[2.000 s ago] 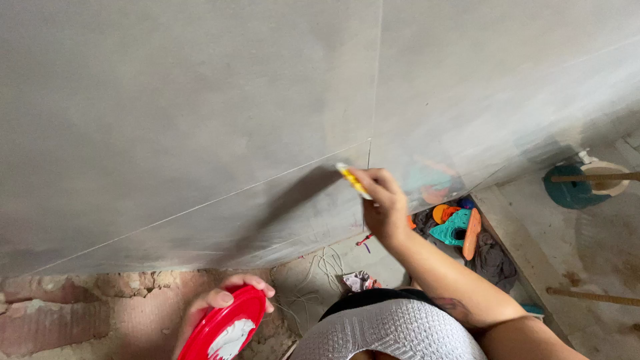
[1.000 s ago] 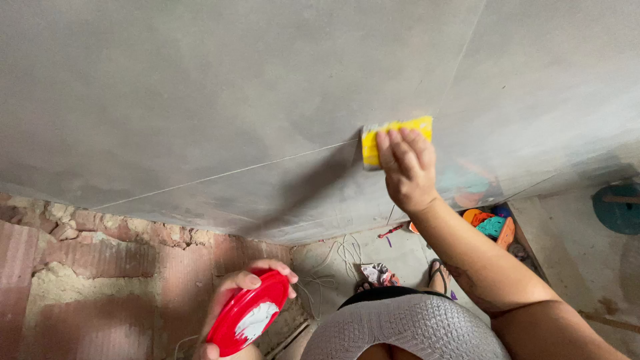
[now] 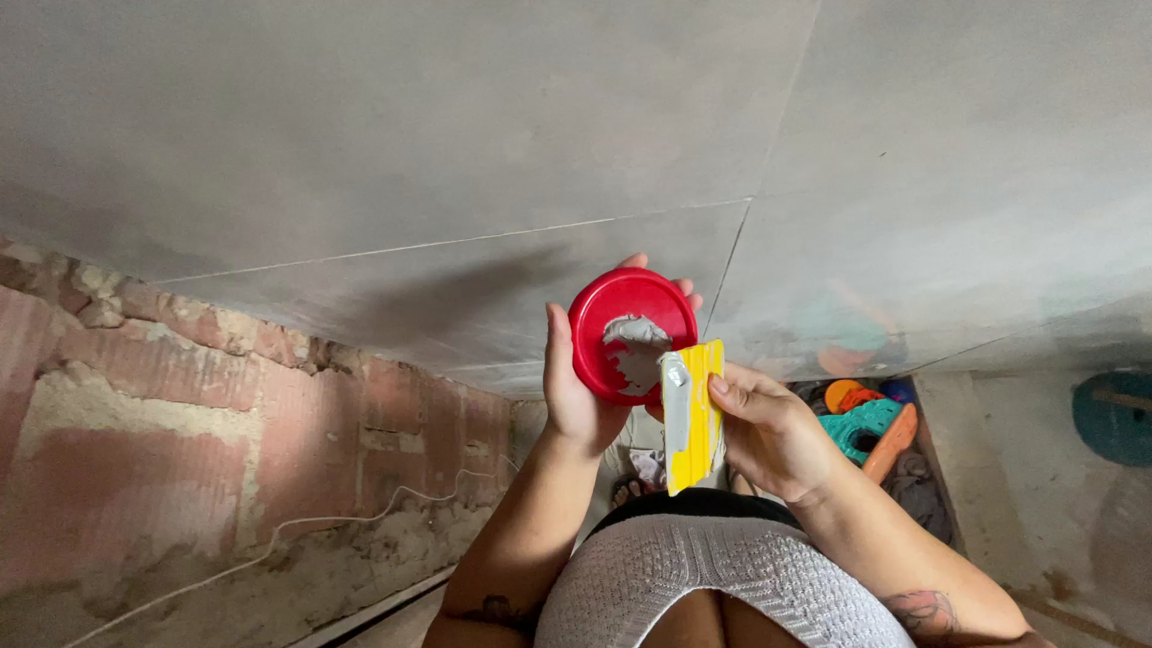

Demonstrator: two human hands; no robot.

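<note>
My left hand (image 3: 580,391) holds a round red plastic lid (image 3: 591,310) from beneath, its fingertips showing past the far rim. Pale grey paste (image 3: 637,355) lies in the middle of the lid. In my right hand (image 3: 778,427) is a yellow plastic spreader (image 3: 697,423), gripped by its right edge, with grey paste along its left side. The spreader's upper corner overlaps the lid's lower right rim. Beyond both hands stands a smooth grey tiled wall (image 3: 504,135), with thin pale joint lines and a darker joint running down to the right of the lid.
On the left is a rough brick wall (image 3: 306,450) with a white cable (image 3: 342,519) across it. To the right, turquoise and orange plastic items (image 3: 859,427) and dark cloth (image 3: 920,490) lie on the floor. A dark teal round container (image 3: 1116,418) is at the far right.
My right hand and the yellow spreader have come away from the wall, down to the red lid. My left hand has raised the lid toward the middle of the view.
</note>
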